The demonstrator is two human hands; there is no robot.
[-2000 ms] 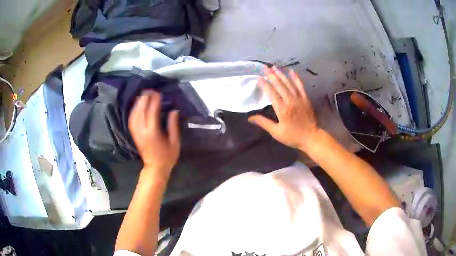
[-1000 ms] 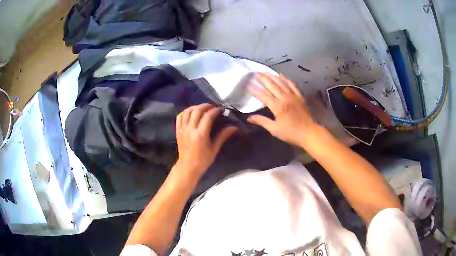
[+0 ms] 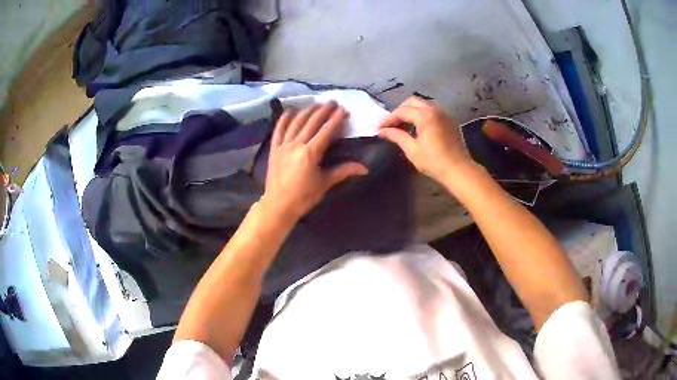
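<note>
A dark garment piece point(image 3: 356, 197) lies across the board in front of me, bunched in folds at its left. A white layer point(image 3: 361, 111) shows along its far edge. My left hand point(image 3: 301, 159) lies on the cloth, fingers extended together over the border of dark and white, thumb apart to the right. My right hand point(image 3: 427, 141) pinches the far right corner of the garment between thumb and fingertips. The board under the cloth is mostly hidden.
A steam iron point(image 3: 512, 152) with an orange-brown handle stands at the right. Its hoses point(image 3: 609, 167) curve up the right side. A dark garment pile point(image 3: 167, 41) lies at the back left. A white roll point(image 3: 621, 280) is at the lower right.
My left hand has moved right and now lies flat near the white layer. My right hand has closed from spread fingers to a pinch on the corner. The white strip no longer shows.
</note>
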